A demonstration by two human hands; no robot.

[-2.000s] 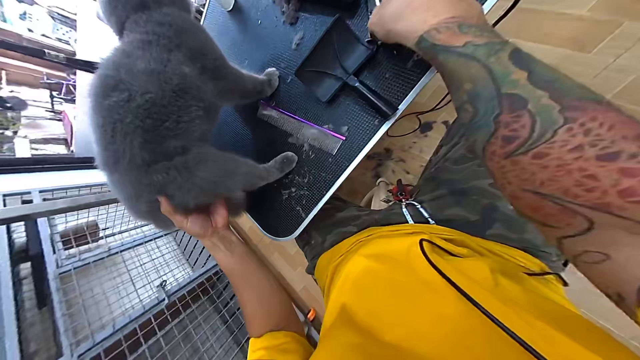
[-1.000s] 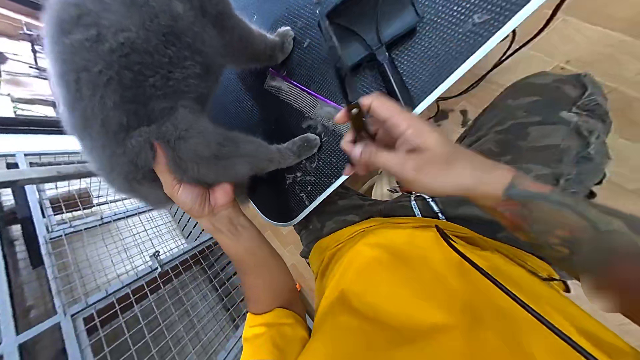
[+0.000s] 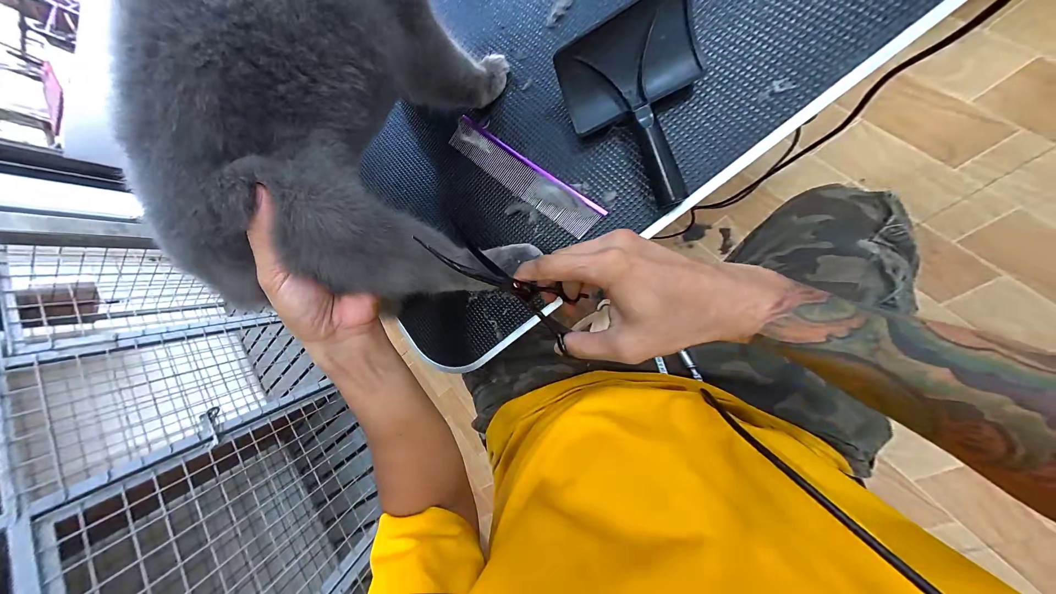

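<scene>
A gray short-haired cat (image 3: 272,107) stands on a black textured grooming table (image 3: 767,74); its head is out of view. My left hand (image 3: 313,297) cups the cat's hind leg from below, with the thumb up in the fur. In my right hand (image 3: 652,297) is a pair of dark scissors (image 3: 528,289), fingers in the handles. The blades are spread apart and lie over the lower leg, close to the paw (image 3: 513,256). A metal comb with a purple spine (image 3: 532,177) lies on the table just beyond the paw, with loose fur on it.
A black dustpan (image 3: 631,66) lies on the table, its handle reaching the white edge. Wire cages (image 3: 165,412) stand at the left, below the cat. A dark cable (image 3: 891,91) runs past the table's right side over the tiled floor (image 3: 990,165). Fur tufts are scattered about.
My right hand has come from beside the dustpan to the cat's lower leg, and the scissors in it are now spread. My left hand stays at the leg. The view has moved closer.
</scene>
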